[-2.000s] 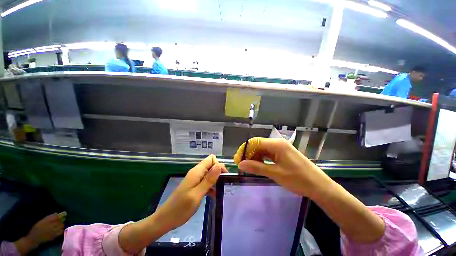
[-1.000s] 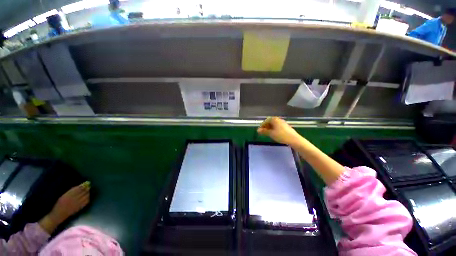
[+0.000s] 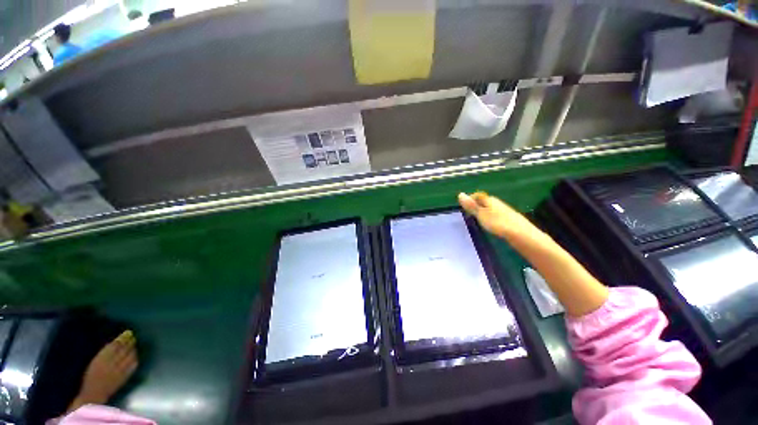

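Two tablets lie side by side in a black tray [image 3: 386, 398], the left tablet [image 3: 316, 290] and the right tablet [image 3: 445, 278], both with lit white screens. Clear shiny film shows at the right tablet's lower edge. A short dark upright piece stands at each tablet's top edge. My right hand [image 3: 490, 214] is at the right tablet's upper right corner, fingers close together; whether it holds something cannot be told. My left hand is not in view.
Another person's hand [image 3: 110, 363] rests by a tray of tablets [image 3: 29, 349] at the left edge. Stacked trays [image 3: 657, 257] with glossy tablets stand at right. A crumpled white piece [image 3: 543, 292] lies between the trays. A printed sheet [image 3: 320, 149] hangs behind.
The view has tilted down. My left hand, earlier at the tablets' top edge, has left view. My right hand, earlier holding a black wire, is now lower, by the right tablet's corner.
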